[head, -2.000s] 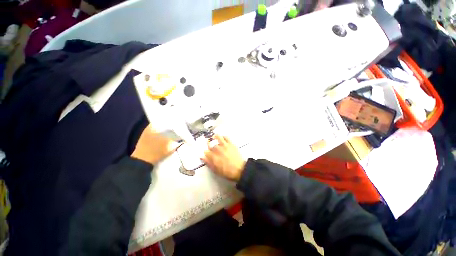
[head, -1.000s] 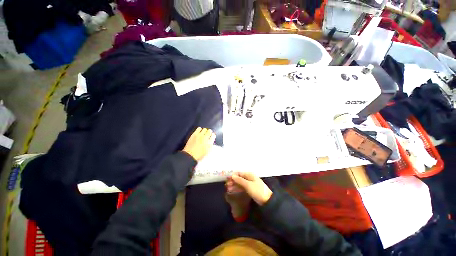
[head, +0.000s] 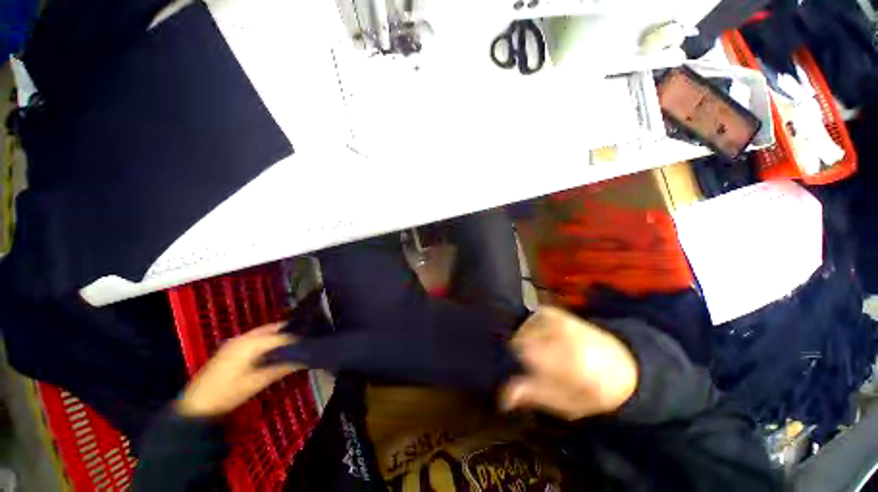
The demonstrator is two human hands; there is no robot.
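A dark navy cloth strip [head: 414,348] is stretched between my two hands over my lap, in front of the table edge, slightly blurred. My left hand [head: 241,368] grips its left end. My right hand [head: 570,365] grips its right end. A larger dark garment piece [head: 164,125] lies on the left of the white machine table [head: 414,173] and hangs over its edge. The presser foot and needle area [head: 393,38] shows at the top, with no cloth under it. Black-handled scissors [head: 520,46] lie to the right of it.
A phone [head: 708,110] lies at the table's right end beside an orange-red basket [head: 818,125]. A white paper sheet [head: 756,245] rests on dark strips [head: 799,356] at the right. Red cloth [head: 606,240] is beyond the table edge. Red crates [head: 260,336] stand below left.
Both hands have moved down off the table edge to over the lap and now hold a dark strip between them. The view has tilted down, so the machine sits higher in the picture.
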